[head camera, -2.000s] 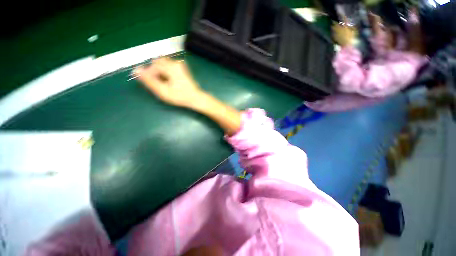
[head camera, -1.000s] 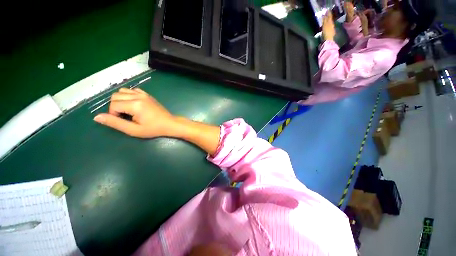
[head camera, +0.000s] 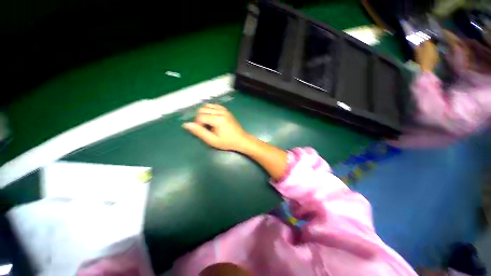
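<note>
My right hand (head camera: 218, 129) rests on the green bench mat near the white edge strip, fingers curled, thumb pointing left. Faint pale streaks, perhaps tweezers, lie by its fingertips; blur hides whether it holds anything. My left hand is out of view; only a pink sleeve (head camera: 118, 264) shows at the lower left, over the papers. The long black phone tray (head camera: 317, 99) lies beyond my right hand, to the right. Its two left pockets hold glossy dark phones, one (head camera: 269, 46) beside the other (head camera: 316, 62); the two right pockets show no phone.
White paper sheets (head camera: 97, 188) lie on the bench at left, with a yellowish patch at one corner. The white edge strip (head camera: 129, 113) borders the green belt (head camera: 107, 89), which bears a small white piece (head camera: 173, 74). Another person's pink sleeve (head camera: 439, 102) is at right, beyond the tray.
The view has shifted, so the tray, papers and right hand appear farther right. More of the paper sheets shows. The right hand stays resting on the mat in a similar curled pose.
</note>
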